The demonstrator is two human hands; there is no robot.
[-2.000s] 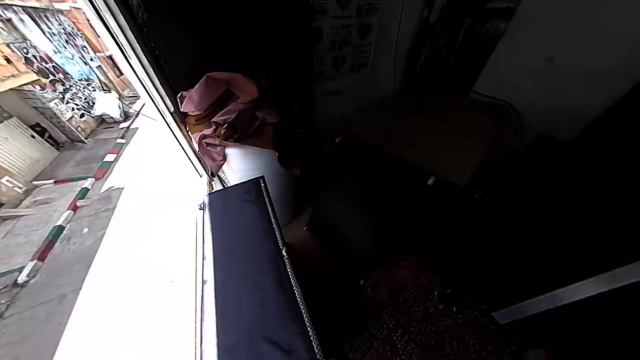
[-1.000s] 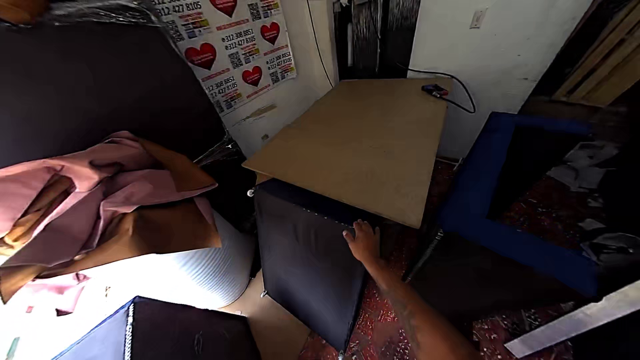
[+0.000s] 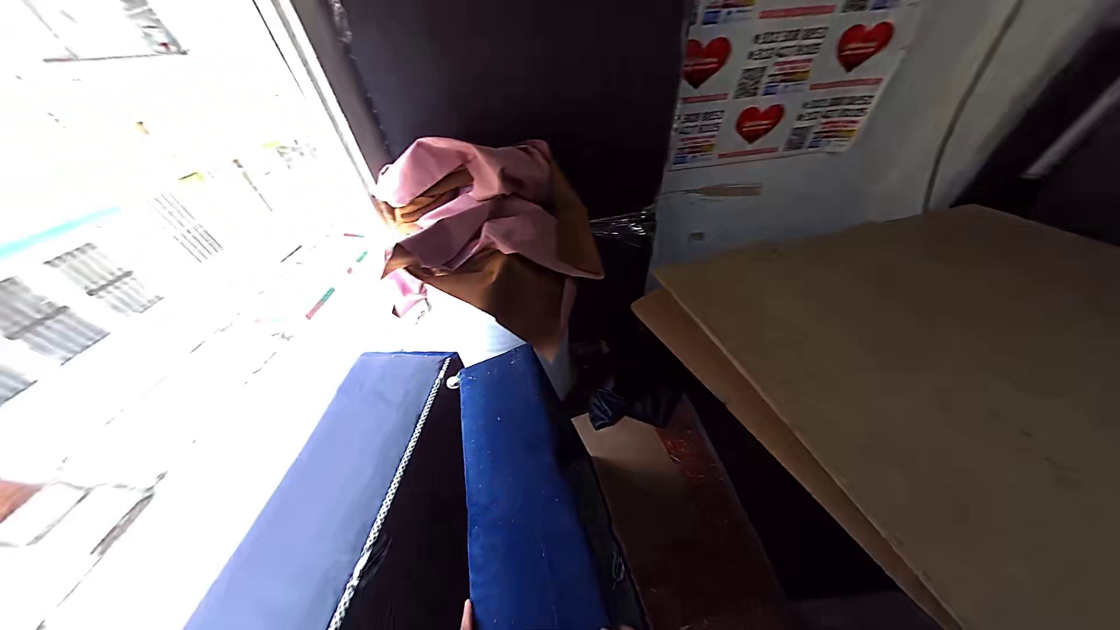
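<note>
A long blue upholstered piece (image 3: 525, 499) lies at the bottom centre, between my two hands. Fingertips of my left hand (image 3: 466, 616) press its left side at the bottom edge of the view. Only a sliver of my right hand (image 3: 619, 626) shows, at the piece's lower right side; the rest of both hands is out of view. Directly left, a second upholstered piece (image 3: 324, 490) with a pale, sunlit top has a line of studs or trim along its edge. Their far ends are close together, near a small white knob-like part (image 3: 452, 382).
Pink and brown fabric (image 3: 490, 227) is heaped beyond the pieces, before a dark upright panel (image 3: 516, 79). Large tan boards (image 3: 910, 376) fill the right side. A printed sheet with red hearts (image 3: 779, 96) hangs on the wall. Bright outdoors lies left, past a frame (image 3: 324, 87).
The view has swung left. One hand was on a dark upholstered piece beside the tan board; now fingertips of both hands are at the sides of a blue piece beside the pale-topped one.
</note>
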